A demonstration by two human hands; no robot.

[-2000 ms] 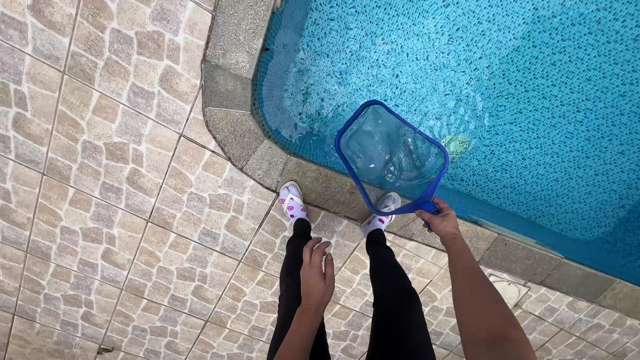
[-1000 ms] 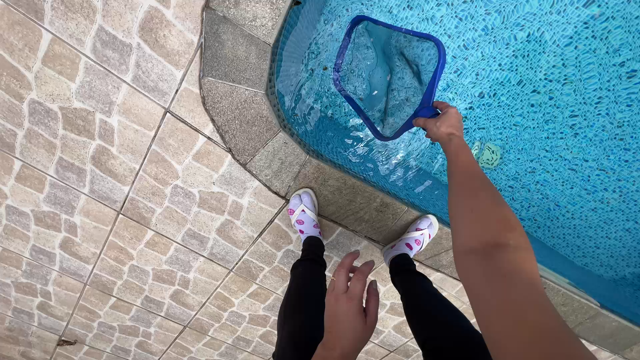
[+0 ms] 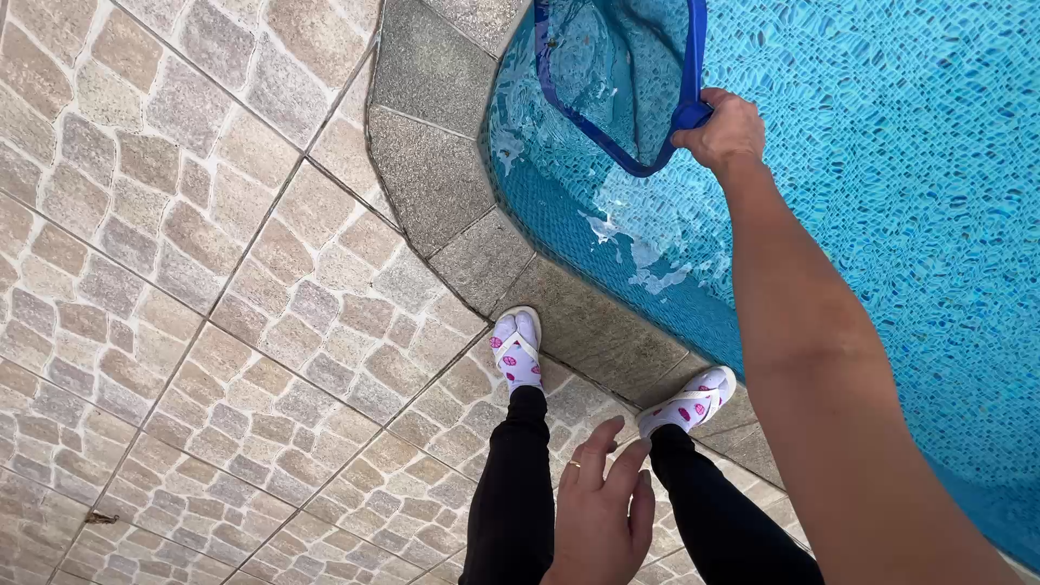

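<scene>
My right hand (image 3: 723,130) grips the short handle of a blue-framed pool skimmer net (image 3: 605,145) and holds it out over the pool's rounded corner. The lower part of the frame and the sagging mesh show against the rippling pool water (image 3: 877,203); the top of the net is cut off by the view's edge. How deep the net sits, I cannot tell. My left hand (image 3: 605,504), with a ring on one finger, holds nothing and hangs with loosely bent fingers above the paving, between my legs.
Grey stone coping (image 3: 597,325) curves around the pool edge, close to my feet in patterned socks and white flip-flops (image 3: 518,345). Stone-patterned floor tiles (image 3: 325,325) lie to the left. A small dried leaf or bit of debris (image 3: 101,517) lies at the lower left.
My right hand has carried the skimmer net away from my feet, farther out toward the pool corner, with the arm now stretched. My left hand stays empty. The view has shifted closer.
</scene>
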